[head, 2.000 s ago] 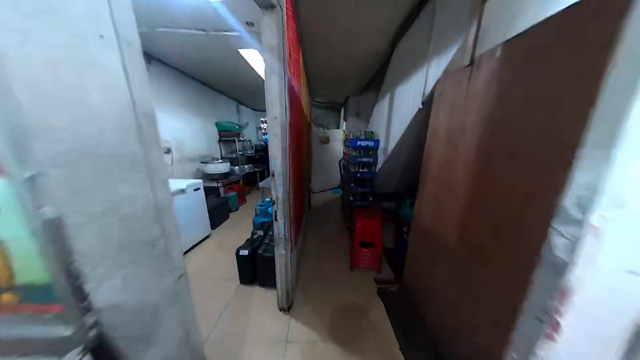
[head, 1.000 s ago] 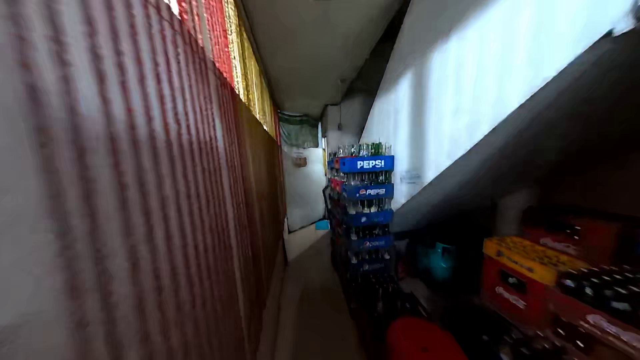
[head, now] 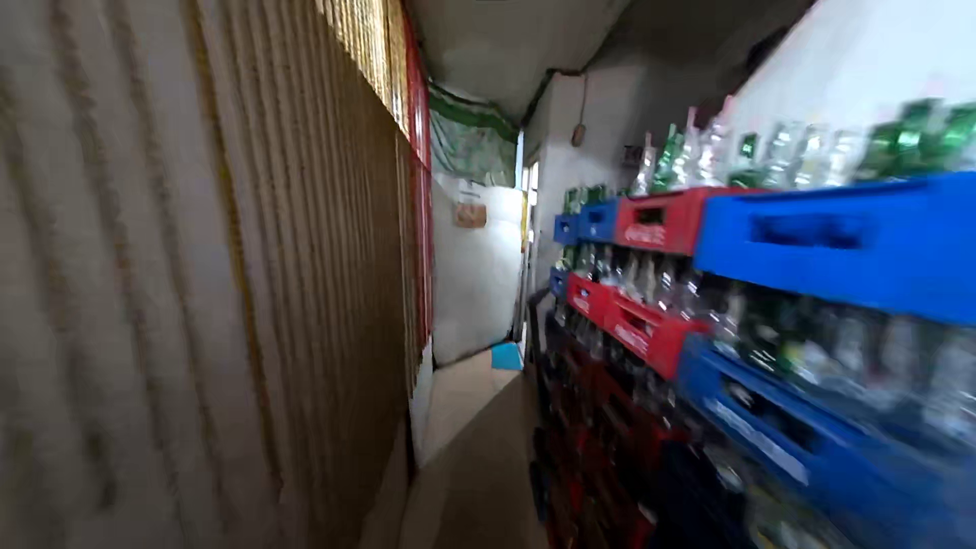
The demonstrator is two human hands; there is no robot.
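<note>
Neither of my hands is in view. Close on the right rise stacked plastic bottle crates, among them a blue crate (head: 900, 244) at the near end and a red crate (head: 671, 217) beside it. Clear glass bottles (head: 793, 156) and green glass bottles (head: 915, 141) stand upright in the top crates. Below them are another blue crate (head: 793, 427) and a red crate (head: 648, 332), also with bottles. The lowest crates are dark and blurred.
A corrugated partition (head: 328, 252) runs along the left. Between it and the crates lies a narrow tiled floor (head: 473, 473). At its far end are a pale panel (head: 480, 267), a green cloth (head: 473, 145) and a flat blue thing (head: 506, 356) on the floor.
The view has moved forward from the doorway into the passage, along the partition. The stacked crates, farther off in the earlier frames, are now close on the right.
</note>
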